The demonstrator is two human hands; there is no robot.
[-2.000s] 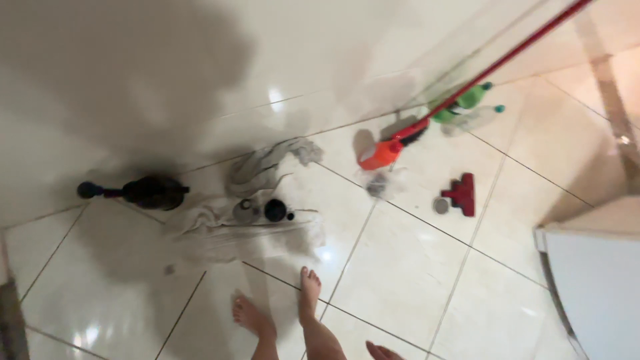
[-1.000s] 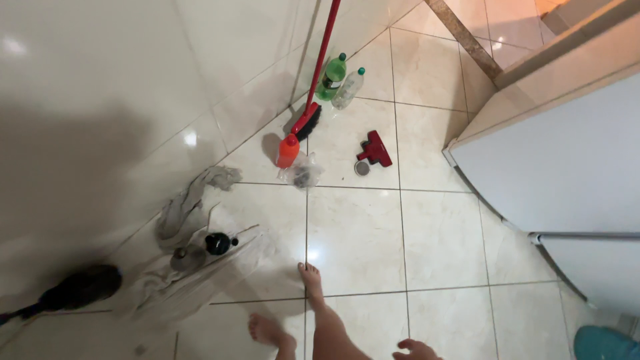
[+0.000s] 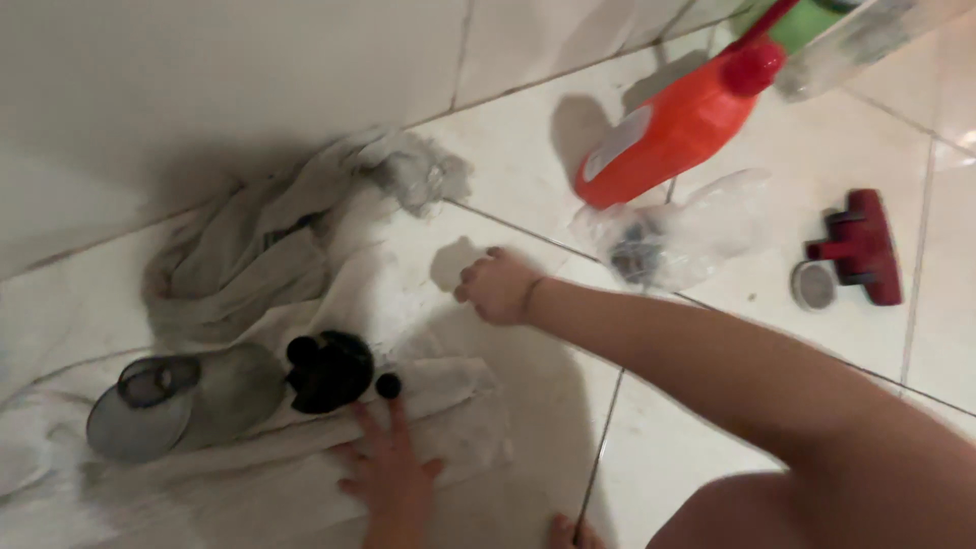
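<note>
My left hand reaches in from the bottom edge, its fingers spread over the white cloth. Its fingertips are at or just below a small black round piece and a black plastic part; contact is unclear. Left of these, a translucent grey cup-like container lies on the cloth. My right hand is above the floor tiles to the upper right, its fingers partly curled, nothing visible in it. A crumpled grey cloth lies near the wall.
An orange bottle with a red cap is beside a clear plastic bag with dark contents. To the right are a red floor-nozzle head and a small round grey piece. Green and clear bottles are at top right.
The view has moved much closer to the cloths. Both hands are now low over the floor by the cloths; one second ago only one hand showed, at the bottom edge.
</note>
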